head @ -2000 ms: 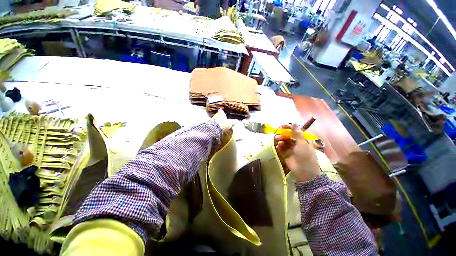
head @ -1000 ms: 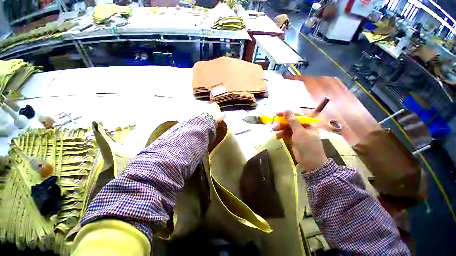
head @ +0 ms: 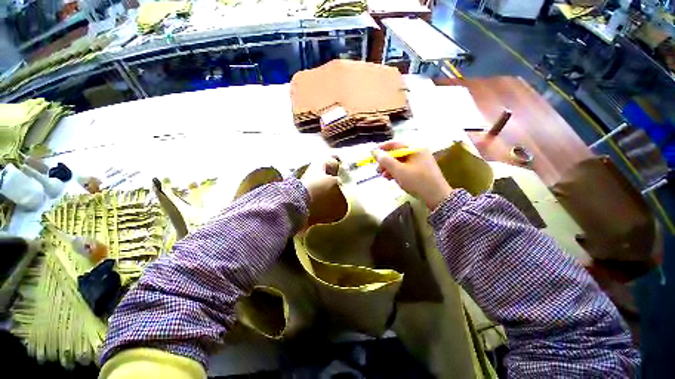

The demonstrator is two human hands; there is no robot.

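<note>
Khaki bag bodies with yellow-lined edges and dark brown patches lie curled in front of me. My left hand grips the far edge of one bag body, the fingers closed at its top. My right hand holds the glue brush by its yellow handle, its tip pointing left toward my left hand. The brush's bristle end is small and blurred, so contact with the edge cannot be told.
Brown panels are stacked at the back with a white slip. Pale yellow strips, with a black crumpled item, lie at left. White bottles stand at far left. A tape ring is on the red-brown board.
My right hand has let go of the bag edge at right and moved left with the brush, closer to my left hand. The view has shifted, and the bag bodies' curled edges have changed shape.
</note>
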